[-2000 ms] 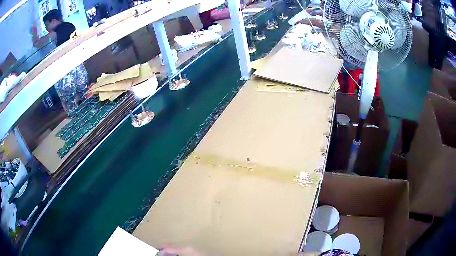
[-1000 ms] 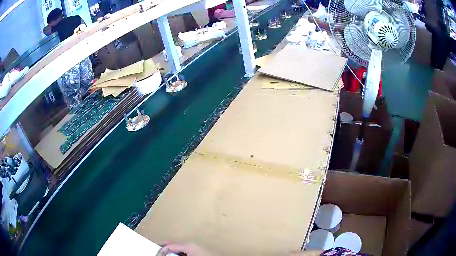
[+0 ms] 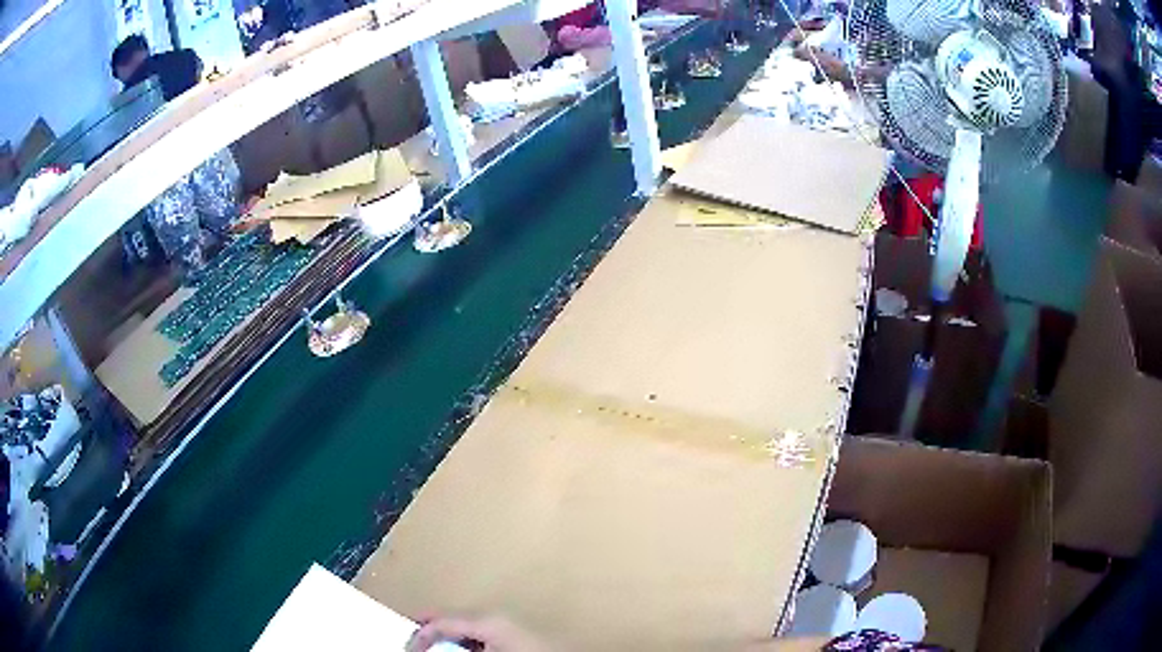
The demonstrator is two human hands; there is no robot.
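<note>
My right hand point(image 3: 474, 633) shows at the bottom edge, mostly cut off, beside the corner of the white paper stack point(image 3: 334, 616). A small pale thing shows by its fingers; whether they grip it cannot be told. My left hand is out of the picture. A gold ornamental stand with upright posts point(image 3: 338, 331) sits on the dark green conveyor belt point(image 3: 293, 446), with another stand point(image 3: 442, 232) farther along. The open packing carton point(image 3: 956, 490) at the lower right holds several white round pieces point(image 3: 842, 554).
Flat cardboard point(image 3: 612, 510) with a tape strip covers the bench. A loose cardboard sheet point(image 3: 784, 166) lies at its far end. A white pedestal fan point(image 3: 988, 89) and tall brown cartons point(image 3: 1109, 395) stand right. A person point(image 3: 159, 64) is beyond the belt.
The two nearer gold stands have moved down and left along the belt. My right hand has come slightly more into view at the bottom edge. The view has shifted a little.
</note>
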